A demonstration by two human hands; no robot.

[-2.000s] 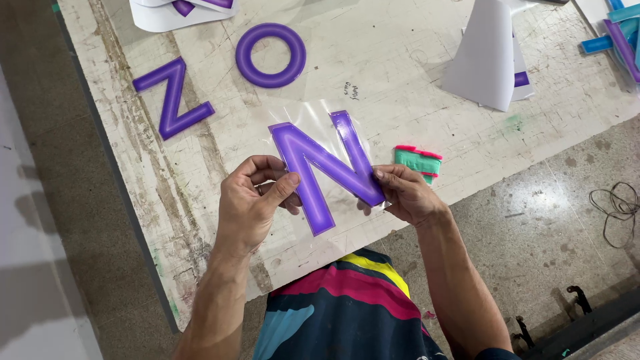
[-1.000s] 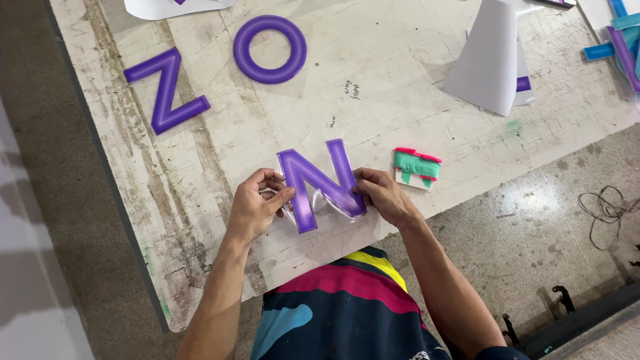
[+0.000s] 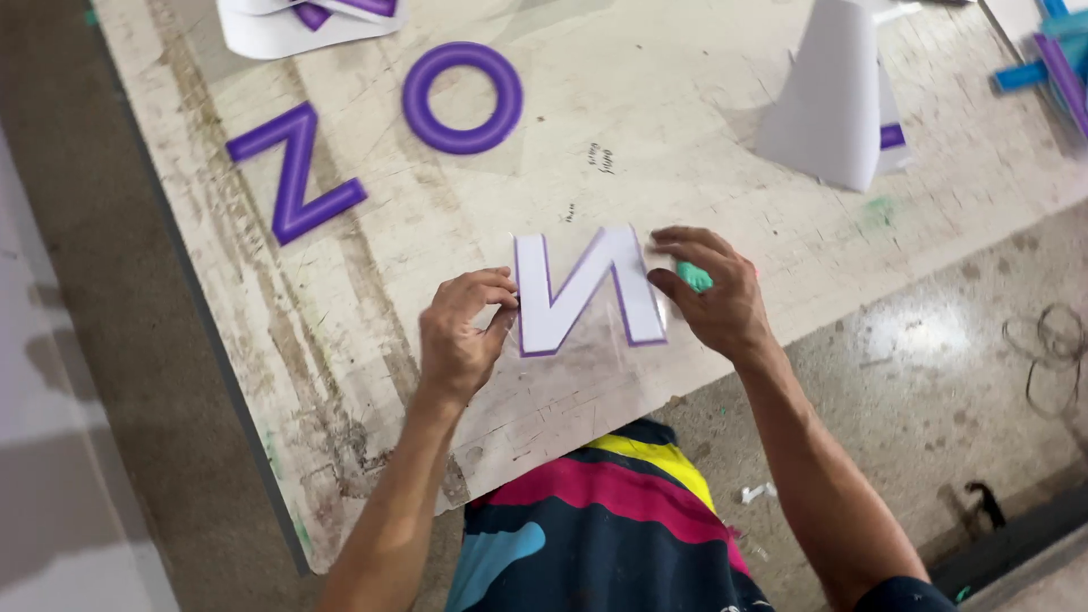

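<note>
A letter N cutout (image 3: 540, 297) with clear film around it shows its white back and purple rim near the table's front edge. At its left side my left hand (image 3: 472, 327) pinches the edge between thumb and fingers. My right hand (image 3: 714, 285) is just off its right side, fingers apart, holding nothing. Behind the right hand, a green object (image 3: 695, 276) is partly hidden. Farther back lie a purple letter O (image 3: 461, 143) and, to its left, a purple letter Z (image 3: 296, 174), both face up.
On the worn white table (image 3: 544, 408) stands a curled white sheet (image 3: 820, 110) at the back right. White sheets with purple pieces (image 3: 297, 38) are at the back left. Blue and purple strips (image 3: 1024, 76) lie at the far right. A thin cable (image 3: 1058, 340) is on the floor.
The N was purple side up in both hands; it is now turned over with its white back up. My right hand has let go of it and opened.
</note>
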